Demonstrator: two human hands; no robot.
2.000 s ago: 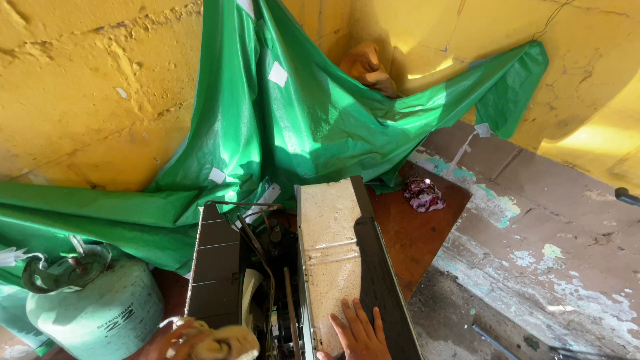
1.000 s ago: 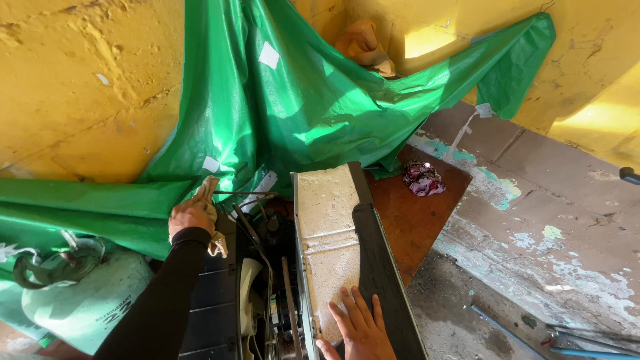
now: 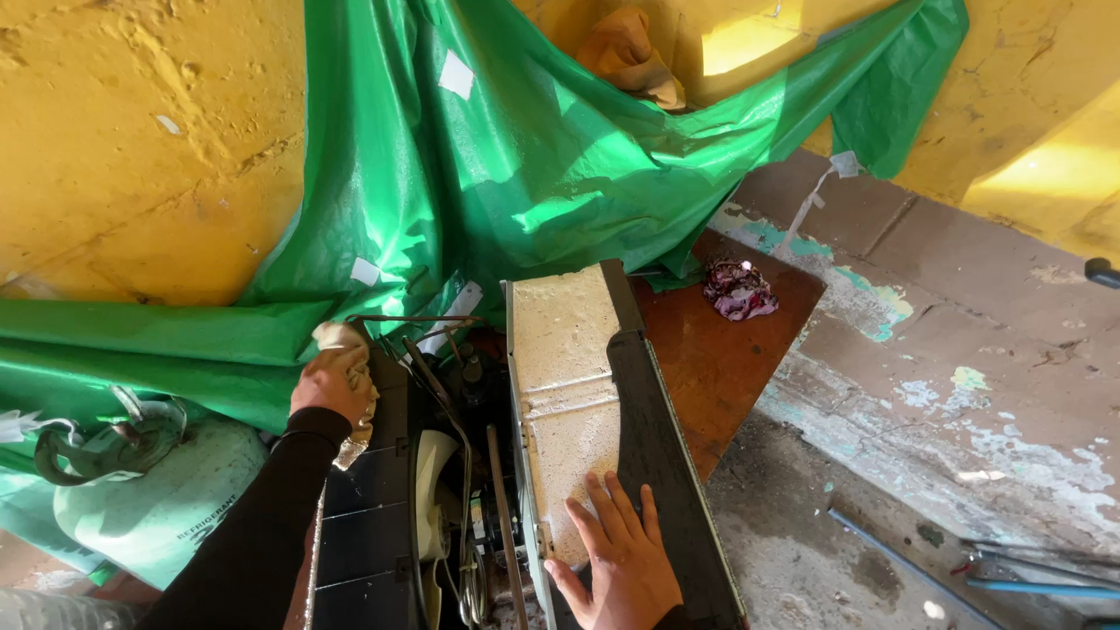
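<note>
My left hand grips a pale crumpled rag against the upper edge of the black side panel of an opened appliance, perhaps an air conditioner. My right hand lies flat, fingers spread, on the speckled off-white foam block and the black casing beside it. Between the two sides sit copper tubing, wires, a dark compressor-like part and a whitish curved plastic piece. The bottom of the unit is out of frame.
A pale green refrigerant cylinder stands at left. Green plastic sheeting drapes along the yellow wall. Behind the unit is a brown board with a crumpled purple cloth. Thin rods and tubes lie on the floor at right.
My left hand and the rag have moved from low in the view, two seconds ago, up to the panel's far end, then slightly back toward me. My right hand stays on the foam block.
</note>
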